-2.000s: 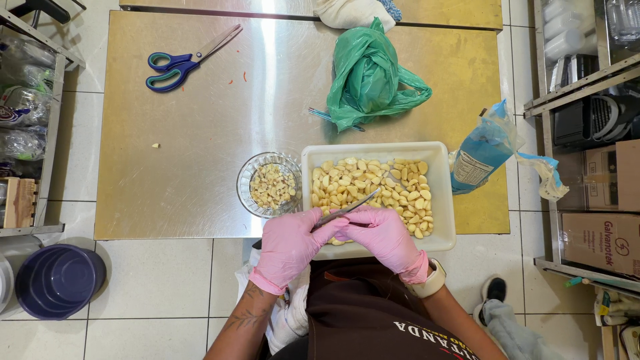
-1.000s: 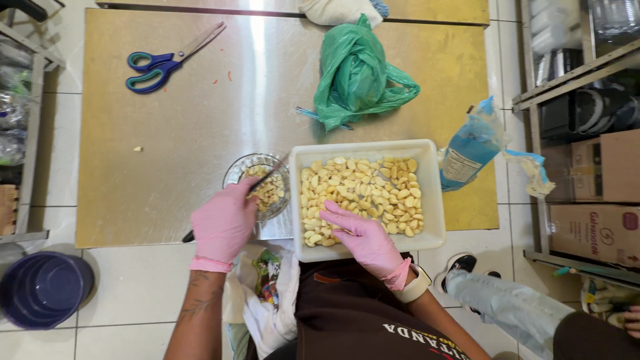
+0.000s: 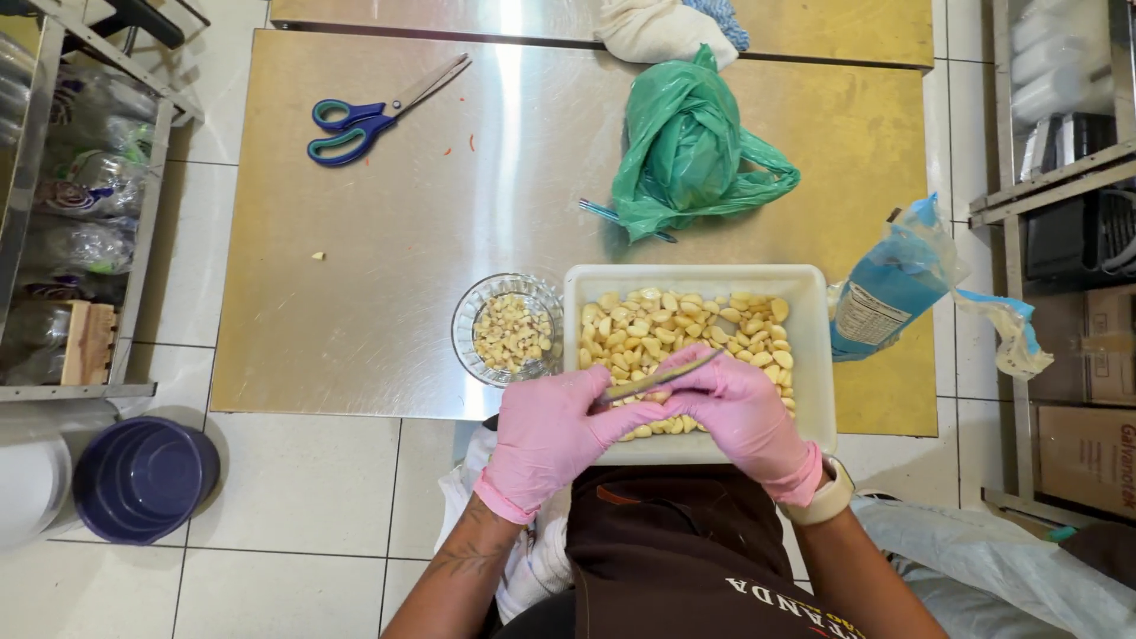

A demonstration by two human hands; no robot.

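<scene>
Peeled garlic cloves [image 3: 661, 324] fill a white plastic tray [image 3: 824, 355] at the table's front edge. Over its near side, my left hand [image 3: 555, 435], in a pink glove, grips a knife [image 3: 661, 376] whose blade points up to the right. My right hand [image 3: 741, 417], gloved too, meets it at the blade with fingertips pinched together; a clove seems to be between them, mostly hidden. Left of the tray stands a glass bowl [image 3: 459, 333] holding small cut garlic pieces [image 3: 512, 333].
Blue-handled scissors [image 3: 377, 120] lie at the table's back left. A green plastic bag [image 3: 688, 146] sits behind the tray, a pen [image 3: 601, 210] partly under it. An opened blue packet [image 3: 887, 288] stands to the right. On the floor at left is a dark blue bucket [image 3: 146, 479]; shelves flank both sides.
One second ago my left hand held the knife over the glass bowl; it has moved right, back over the tray. My right hand has risen from the cloves to meet it.
</scene>
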